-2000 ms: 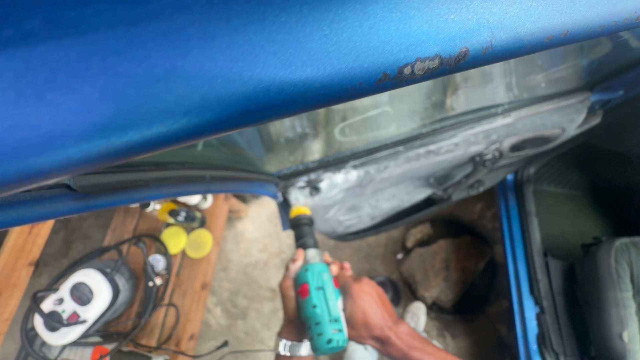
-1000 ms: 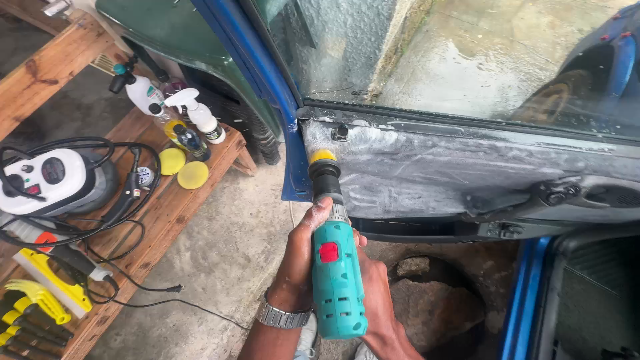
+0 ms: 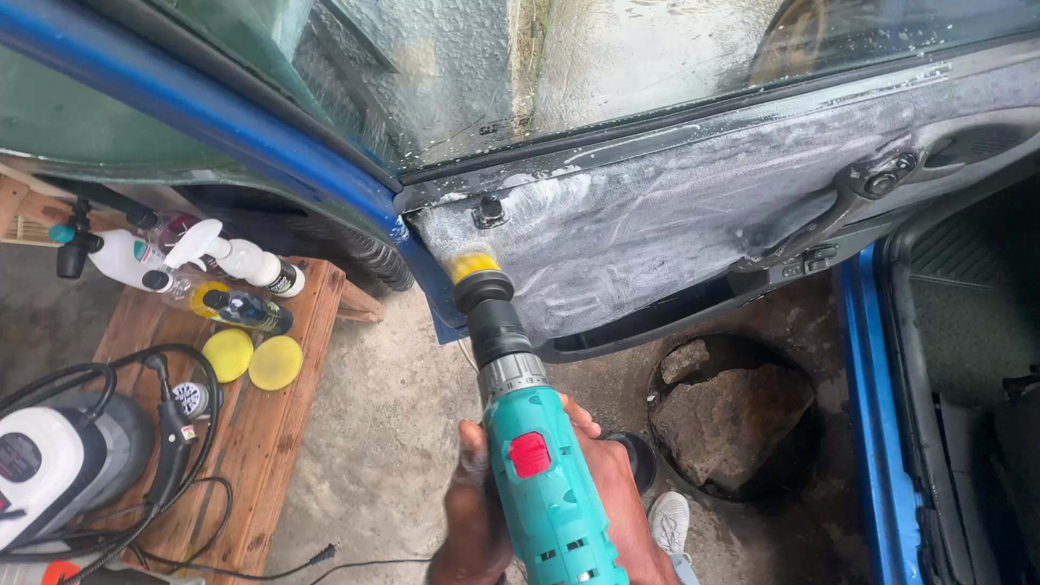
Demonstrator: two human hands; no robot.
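Note:
A teal cordless drill point(image 3: 552, 479) with a yellow brush attachment point(image 3: 474, 266) points away from me, its brush against the rear lower corner of the car door's grey fabric panel point(image 3: 634, 211). Whitish foam streaks mark the panel. My right hand point(image 3: 617, 487) is wrapped around the drill from the right, its grip hidden beneath the body. On the drill's left side is my left hand point(image 3: 474, 504), thumb raised along the casing; its other fingers are hidden. Near the brush, a black lock knob point(image 3: 490, 211) stands out from the panel.
At left, a wooden bench point(image 3: 252, 439) holds spray bottles point(image 3: 244, 260), two yellow round pads point(image 3: 276, 362) and a white steam cleaner point(image 3: 41, 471) with a coiled hose. A large rock point(image 3: 731, 422) lies in a round hole by the blue door sill point(image 3: 881, 406). A cable crosses the floor.
The view has swung down from the blue roof edge to the door's inner panel. The drill stays in both hands, its brush at the panel's rear corner, where it also was one second ago.

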